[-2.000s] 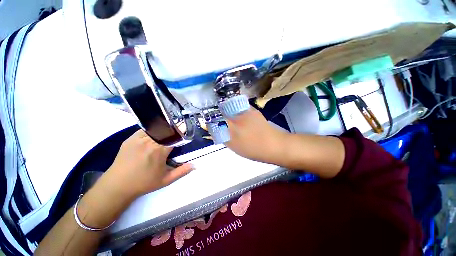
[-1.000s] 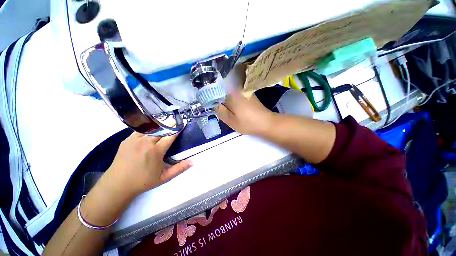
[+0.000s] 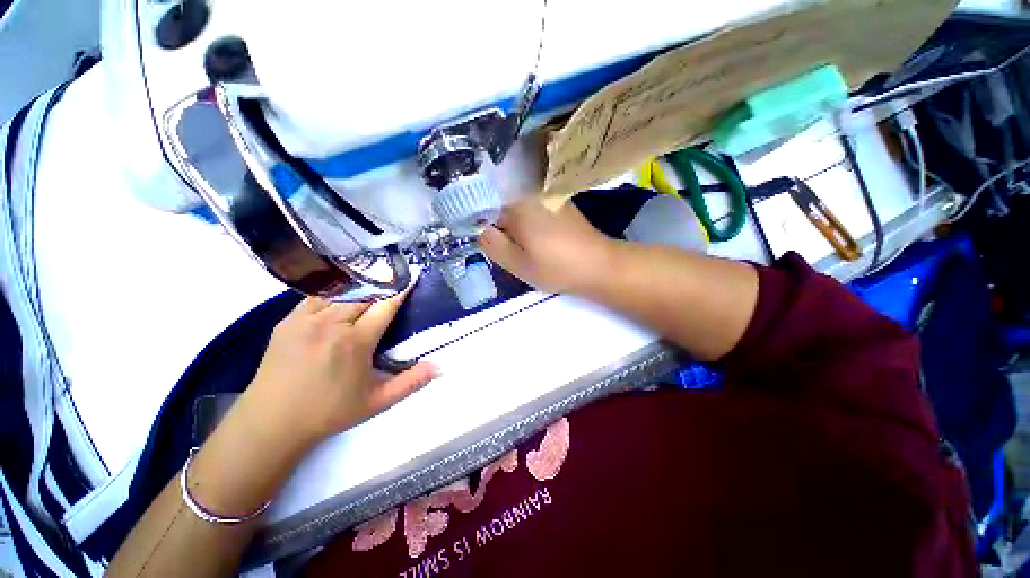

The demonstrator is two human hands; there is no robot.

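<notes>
A curved navy band (image 3: 438, 307) with a pale lower edge lies under the presser foot (image 3: 435, 246) of a white sewing machine (image 3: 373, 68). My left hand (image 3: 328, 367) lies palm down on the band, left of the foot. Its thumb is spread, and its front fingertips are partly hidden by the shiny curved guard (image 3: 243, 192). My right hand (image 3: 553, 246) is behind and right of the foot, with bent fingers low beside the ridged grey knob (image 3: 467, 201); its fingertips are partly hidden. A grey fitting (image 3: 472, 282) stands in front of the foot. The needle point cannot be made out.
A brown handwritten cardboard (image 3: 700, 96) leans on the machine, with a mint-green block (image 3: 785, 107) against it. Green-and-yellow-handled scissors (image 3: 723, 194) and an orange-handled tool (image 3: 830, 226) lie at right. Navy-and-white strips (image 3: 32, 282) hang at the left edge. Blue crate (image 3: 904, 277) lower right.
My right hand has drawn back from in front of the grey fitting to the right of it, uncovering the fitting and more of the band. My left hand has barely moved. The camera view has shifted slightly.
</notes>
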